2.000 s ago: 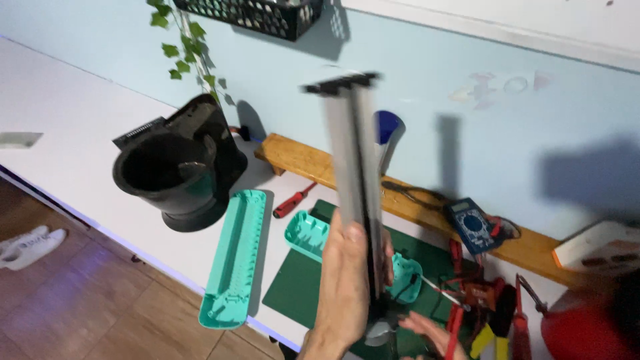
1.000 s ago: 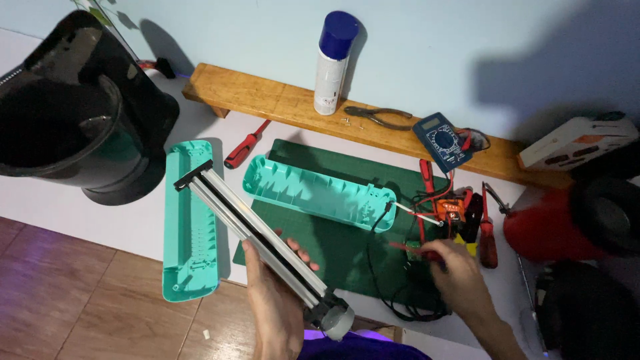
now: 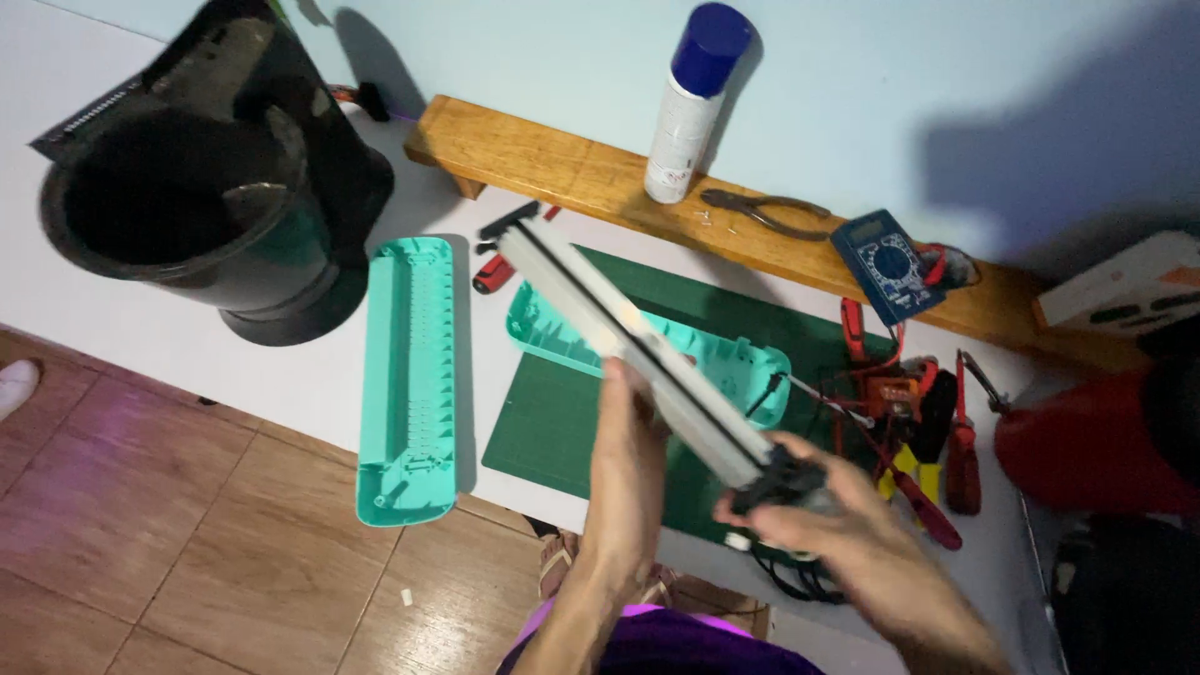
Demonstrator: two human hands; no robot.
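My left hand [image 3: 630,459] grips the middle of a long silver metal bar assembly [image 3: 689,394] with black end pieces, held at a slant above the bench. My right hand [image 3: 806,506] is closed round its lower black end [image 3: 776,476]. Below the bar, a turquoise plastic housing half [image 3: 534,323] lies on a green cutting mat [image 3: 534,422], partly covered, with a short dark cable at its right end. The other turquoise housing half [image 3: 410,375] lies open side up, left of the mat. A red-handled screwdriver [image 3: 923,511] lies right of my right hand.
A black bucket-like container [image 3: 187,216] stands left. On a wooden shelf [image 3: 553,159] are a spray can [image 3: 689,112], pliers [image 3: 773,211] and a blue multimeter [image 3: 886,262]. Several red and yellow hand tools [image 3: 914,403] lie right, beside a red cylindrical object [image 3: 1087,441]. Black cable [image 3: 797,586] lies near the front edge.
My right hand has let go of the red screwdriver it seemed to hold one second ago and now grips the bar's lower end. The bar has moved right, over the housing half on the mat.
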